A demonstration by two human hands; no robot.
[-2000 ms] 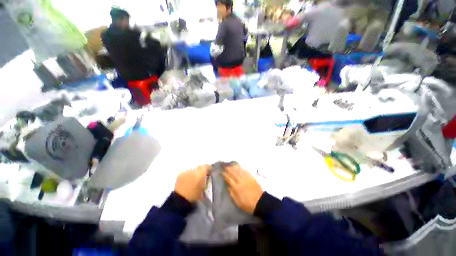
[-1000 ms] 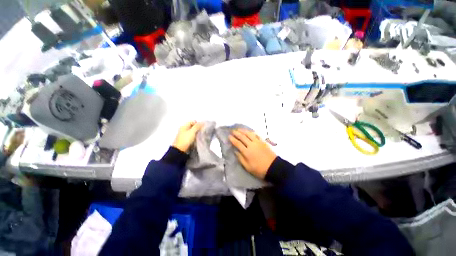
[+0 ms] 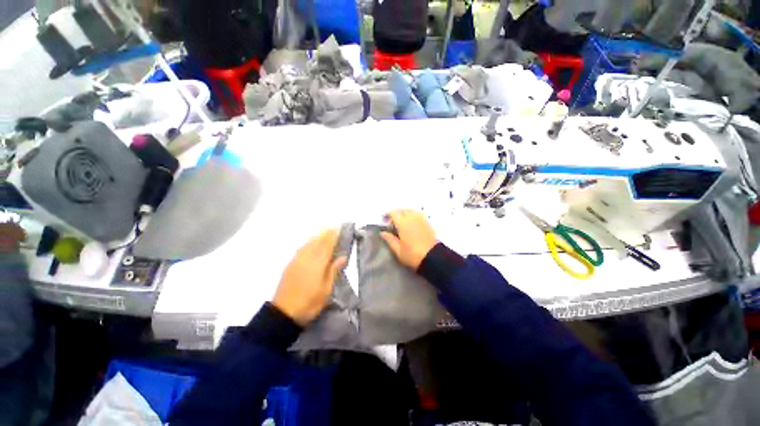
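Observation:
A grey cut piece (image 3: 396,291) lies over the front edge of the white table, with a strip of white fabric (image 3: 352,270) showing in a gap along its middle. My left hand (image 3: 308,276) lies on the left part of the grey cloth, fingers pointing up and thumb toward the gap. My right hand (image 3: 410,239) holds the top right edge between thumb and fingers. The lower end of the cloth hangs past the table edge, with a white corner below it.
The sewing machine (image 3: 583,170) stands at the right. Yellow and green scissors (image 3: 573,250) and a dark-handled tool (image 3: 640,255) lie before it. A grey oval piece (image 3: 204,208) lies left, beside a grey vented housing (image 3: 79,176). Cloth bundles (image 3: 358,104) line the far edge. A blue crate (image 3: 158,383) sits below.
My left hand has gone from pinching the raised left part to lying on it, and the cloth is flatter. My right hand has moved to the top edge. The view has shifted slightly.

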